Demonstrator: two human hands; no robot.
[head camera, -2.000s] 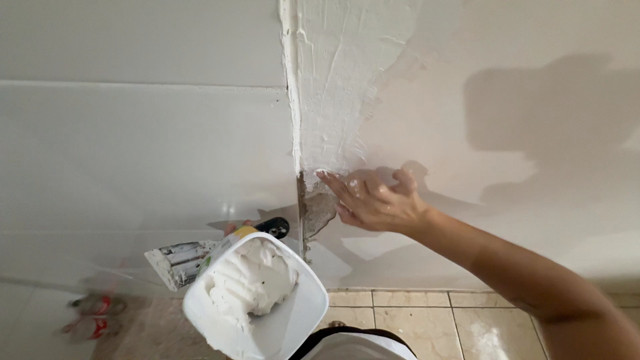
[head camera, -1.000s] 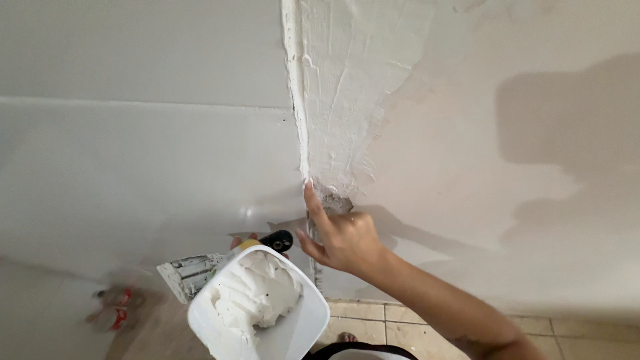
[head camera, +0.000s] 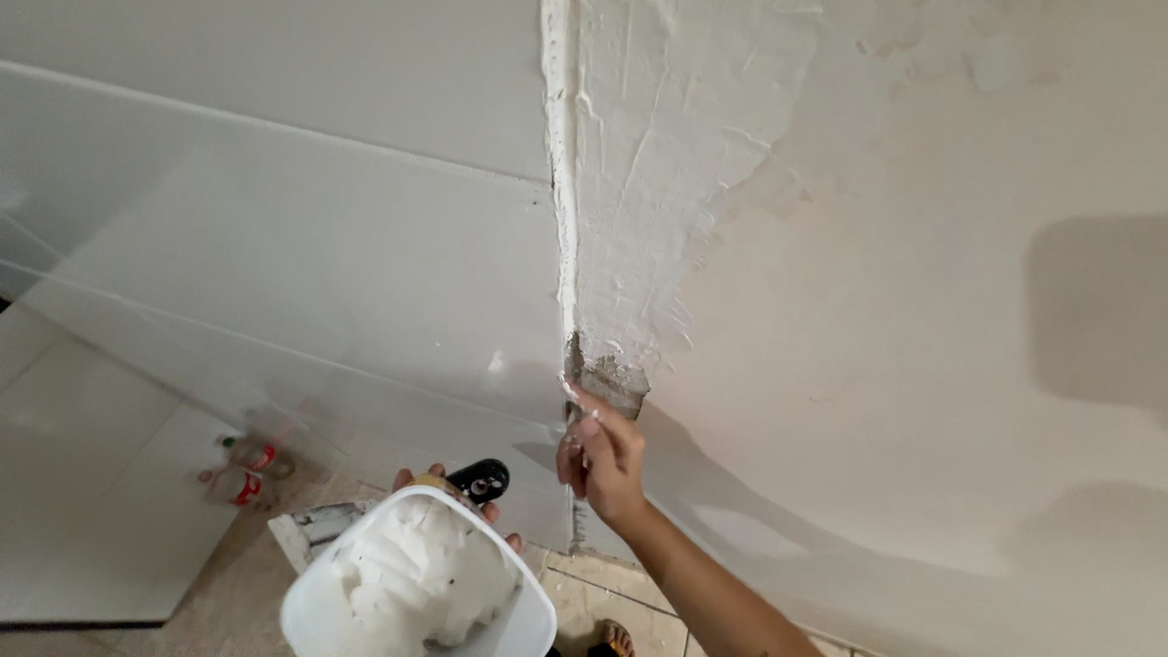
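My right hand (head camera: 602, 452) has its index finger, smeared with white paste, at the joint between the tiled wall (head camera: 274, 228) and the painted wall (head camera: 867, 365). Beside that fingertip is a rough bare patch (head camera: 620, 385). Above it runs a bead of white paste (head camera: 566, 228), with a smeared layer of paste (head camera: 639, 182) to its right. My left hand (head camera: 516, 540), mostly hidden, holds a white plastic tub (head camera: 538, 607) of paste (head camera: 429, 575) from behind, together with a putty knife that has a black handle end (head camera: 481, 481) and a paste-coated blade (head camera: 306, 534).
Plastic bottles with red labels (head camera: 246, 470) stand at the lower left, near the tiled wall. Light floor tiles (head camera: 611, 593) and a foot in a sandal (head camera: 616, 637) show at the bottom. Shadows fall on the painted wall.
My right hand has moved down along the joint, from the lower end of the white bead to beside the bare patch. My left hand still holds the tub and putty knife.
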